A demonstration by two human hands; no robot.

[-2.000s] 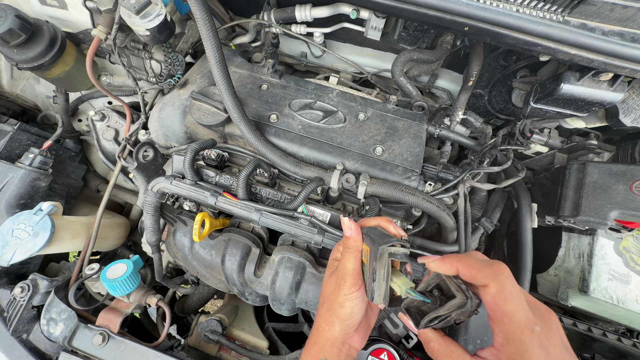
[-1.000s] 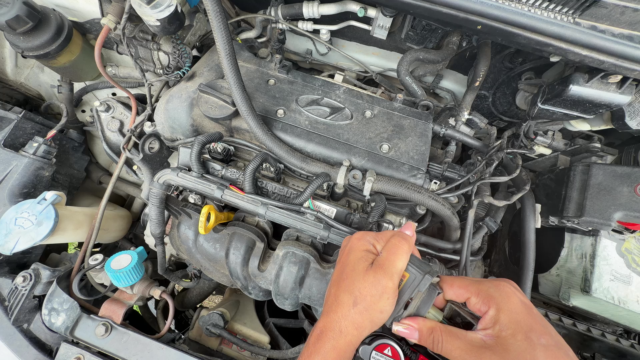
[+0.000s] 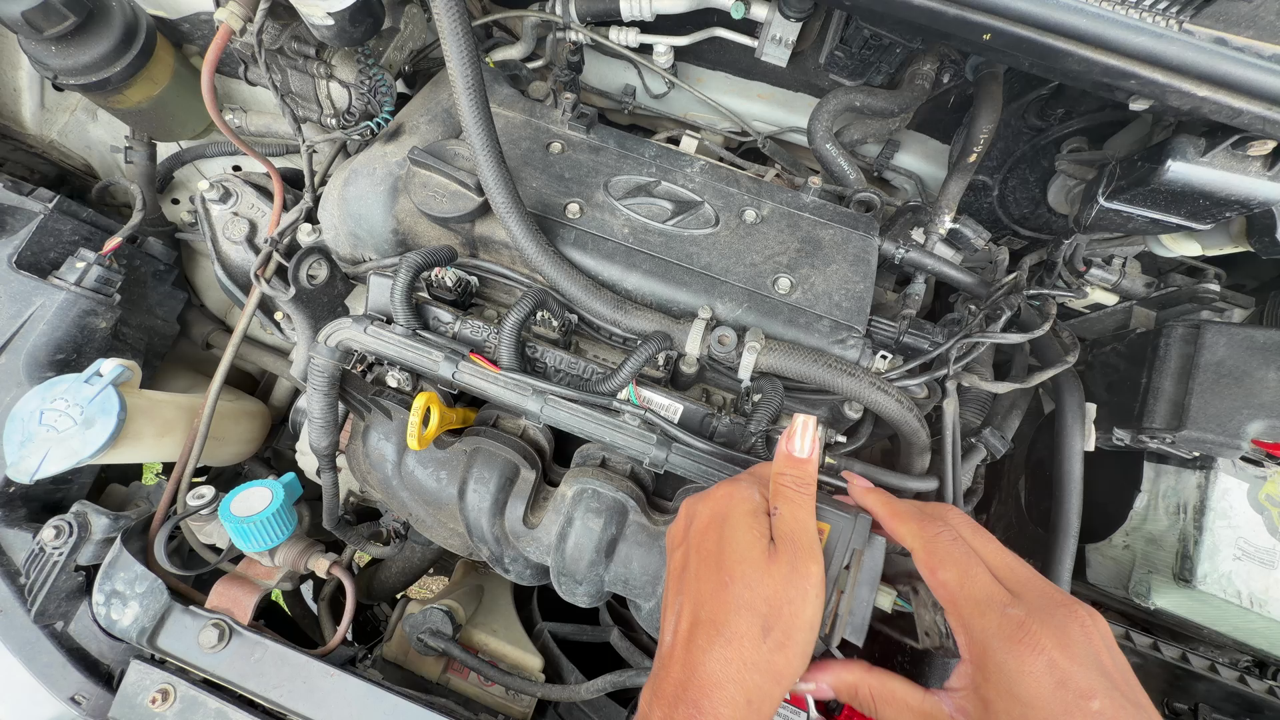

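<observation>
My left hand grips the near side of a dark grey plastic housing at the lower right of the engine, thumb pointing up along it. My right hand reaches round the same housing from the right, its index fingertip at the top edge and its thumb low by the bottom. A pale connector with thin wires shows between the housing and the right palm. Beside the hands runs the black intake manifold, with a wiring conduit above it. The housing's underside is hidden.
The engine cover lies behind, crossed by a thick braided hose. A yellow dipstick handle, a teal cap and a blue washer-fluid cap are at the left. The battery stands at the right; a red radiator-type cap is partly covered below.
My left hand has shifted its hold on the housing, its thumb now extended upward. My right hand, earlier at the connector and a dark boot or cover, now reaches round the housing.
</observation>
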